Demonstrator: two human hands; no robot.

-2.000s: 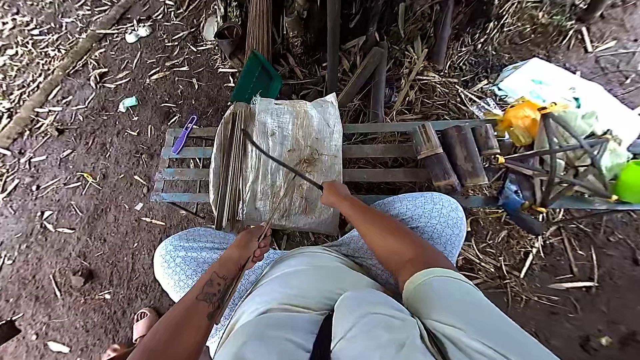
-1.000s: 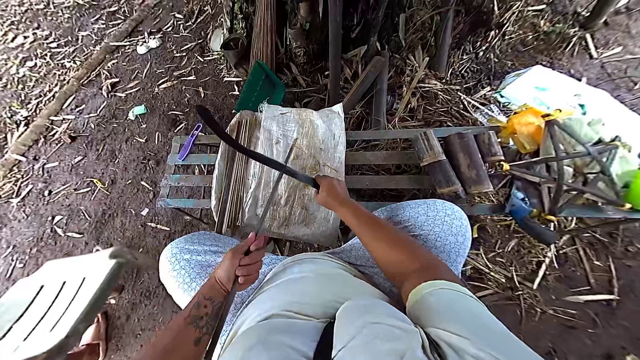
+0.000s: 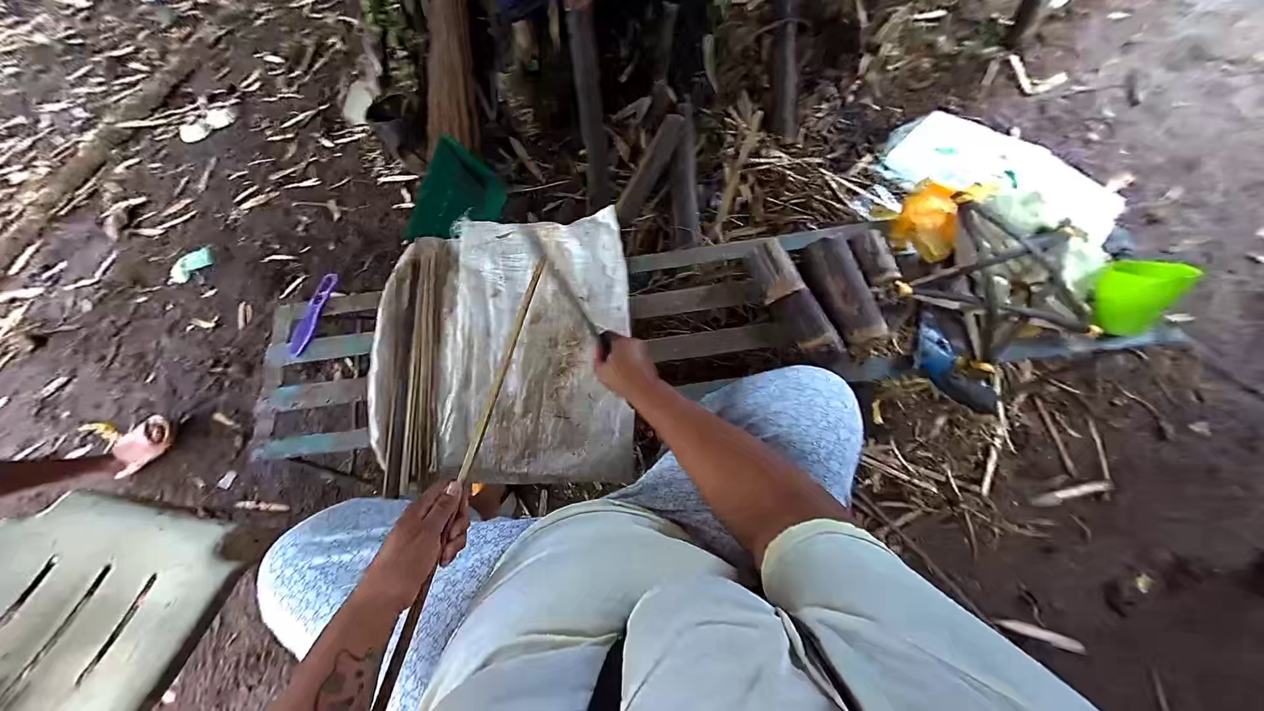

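My left hand (image 3: 434, 528) grips a long thin stick (image 3: 504, 380), perhaps a split bamboo strip, that slants up over a whitish sack (image 3: 543, 425). My right hand (image 3: 625, 367) is closed on the dark handle of a long blade (image 3: 565, 286), which looks like a machete and is blurred. The blade's far part lies beside or over the stick's upper end; contact cannot be told. A bundle of thin strips (image 3: 425, 365) rests along the sack's left side, on the slatted bench (image 3: 691, 299).
A purple brush-like object (image 3: 314, 316) lies on the bench's left end. Cut log pieces (image 3: 839, 286), a yellow-orange bag (image 3: 926, 219) and a green plastic container (image 3: 1141, 294) are at right. A plastic chair (image 3: 109, 592) stands lower left, near another person's hand (image 3: 143, 444). A green dustpan (image 3: 454, 193) is behind.
The blade has swung from pointing far left to pointing up and left near the stick's end. Another person's hand has come into view at left.
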